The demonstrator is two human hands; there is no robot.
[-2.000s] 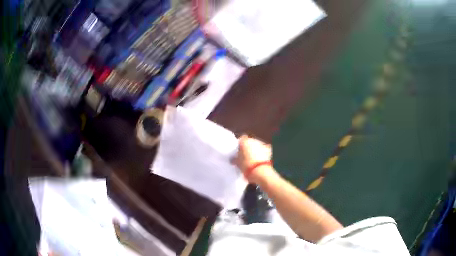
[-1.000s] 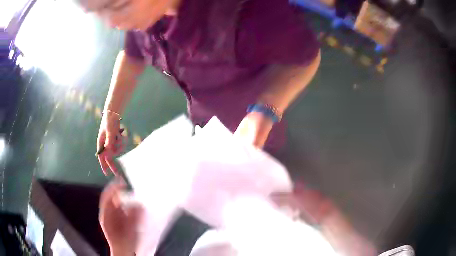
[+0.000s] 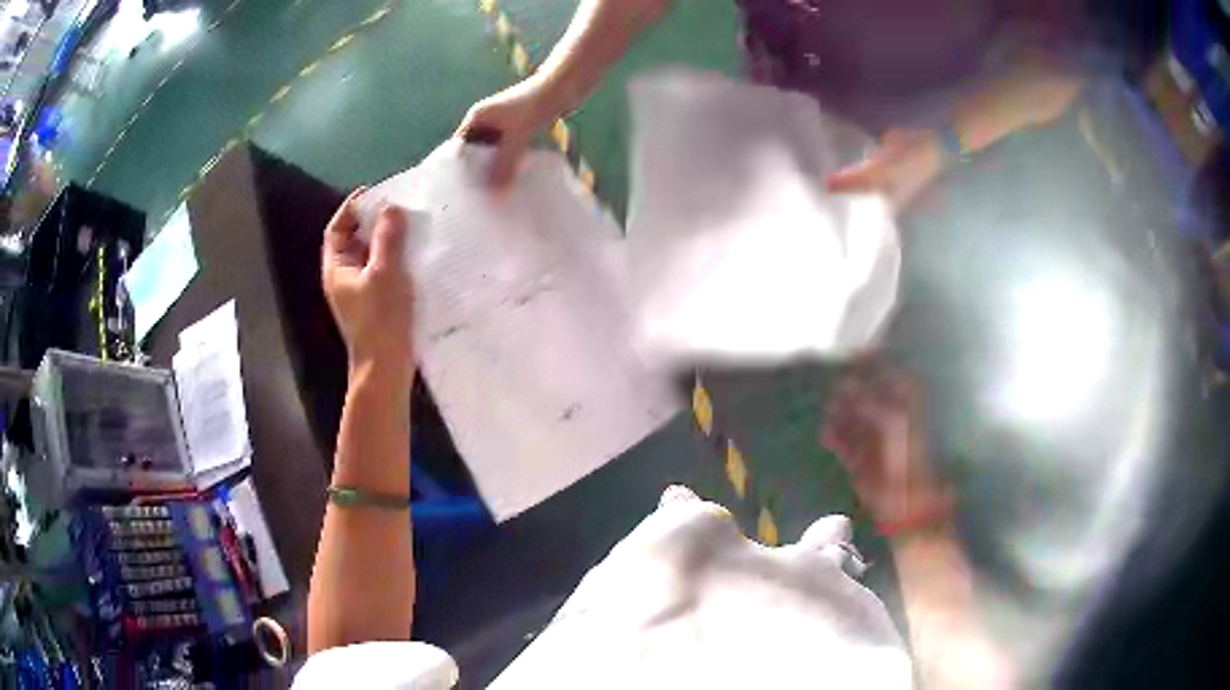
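Observation:
A white paper sheet (image 3: 519, 337) with printed lines and a few handwritten marks hangs in front of me. My left hand (image 3: 367, 276) grips its upper left corner between thumb and fingers. Another person's hand (image 3: 506, 124) touches the same sheet's top edge. A second bunch of white sheets (image 3: 755, 229) is blurred, to the right; the other person's other hand (image 3: 890, 173) holds its right side. My right hand (image 3: 877, 425), with a red band at the wrist, is blurred below these sheets and appears apart from them. Its fingers are not clear.
A dark desk (image 3: 250, 270) runs along the left, with a grey case (image 3: 108, 421), loose papers (image 3: 212, 391), file binders (image 3: 159, 566) and a tape roll (image 3: 271, 642). A person in a dark purple top (image 3: 877, 54) stands opposite. Yellow-black tape (image 3: 715, 425) crosses the green floor.
The view has turned, so the desk shows at left. The overlapping papers have spread into a sheet at left and a bunch at right. My right hand has moved clear of the papers.

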